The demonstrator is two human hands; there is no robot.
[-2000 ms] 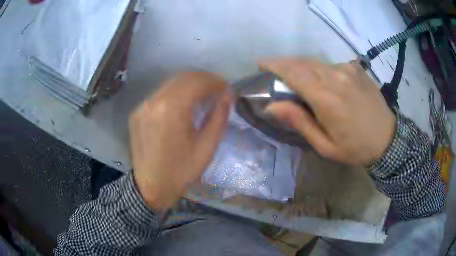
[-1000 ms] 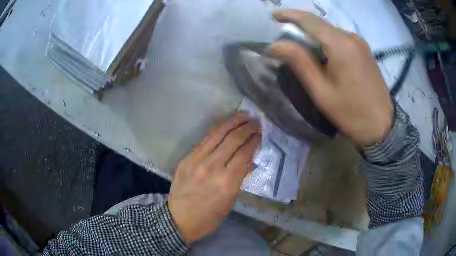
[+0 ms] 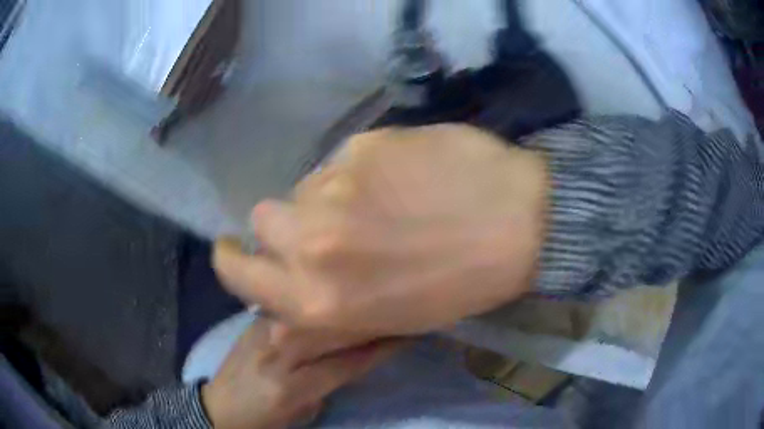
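My right hand, blurred, reaches across the middle with its fingers bent and pointing left. My left hand is low, partly under my right hand, its fingers mostly hidden. What either hand holds cannot be made out. A dark blurred shape that looks like the iron lies just beyond my right hand, a greyish edge showing to its left. Whether my right hand touches it is unclear. The white wrapped piece is not visible.
A stack with a white top and brown edge lies at the upper left of the pale table. White sheets lie at the upper right. A scorched brown patch shows below my right sleeve.
My right hand has moved left and down across the middle, over my left hand. My left hand has moved down and left. The iron's visible part now sits beyond my right hand.
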